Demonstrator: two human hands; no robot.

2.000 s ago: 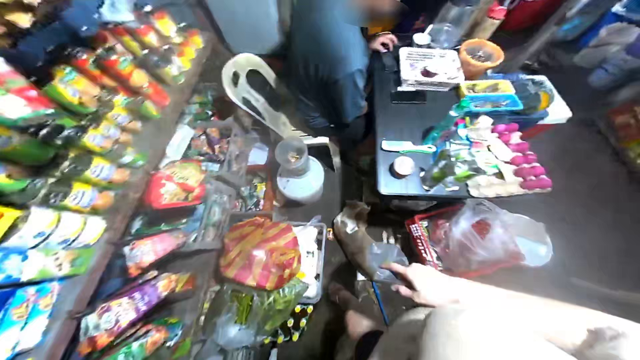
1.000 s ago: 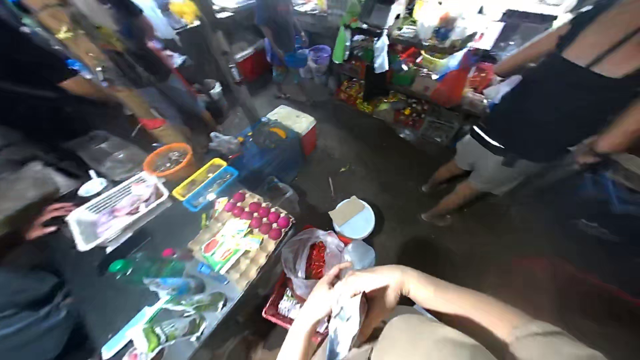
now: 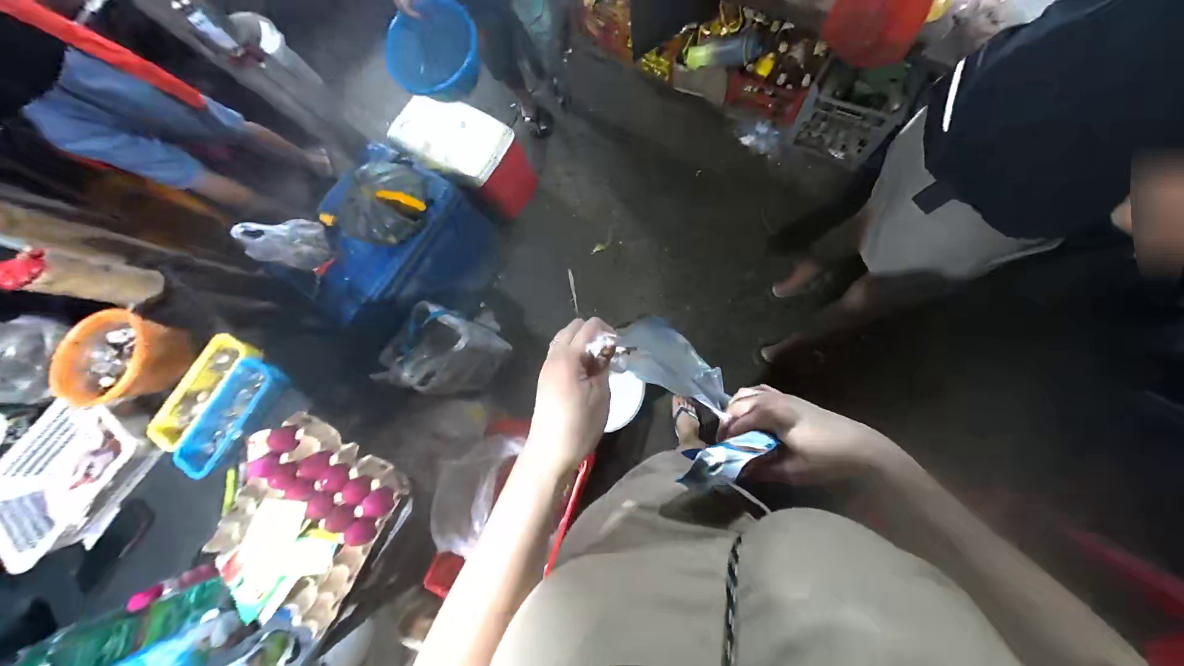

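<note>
A clear plastic bag [image 3: 668, 359] is stretched between my two hands, in front of my lap. My left hand [image 3: 581, 384] is closed on its bunched upper-left end. The lower-right end is gripped by my right hand [image 3: 786, 430], which also holds a blue and silver packet [image 3: 731, 459] against the palm. What the bag contains, if anything, cannot be told. A white round lid or plate [image 3: 625, 400] shows on the ground behind the bag, partly hidden by my left hand.
At left, a dark table holds an egg carton with pink eggs [image 3: 319, 486], a blue basket [image 3: 222, 425] and an orange container [image 3: 116, 359]. Beyond stand a blue bin [image 3: 407, 268] and a red cooler with white lid [image 3: 453, 139]. A person [image 3: 1036, 120] stands at right.
The view has swung far from the packaged goods and table. Two seconds ago one hand was seen reaching low; now both hands hold the clear bag, pulled out between them.
</note>
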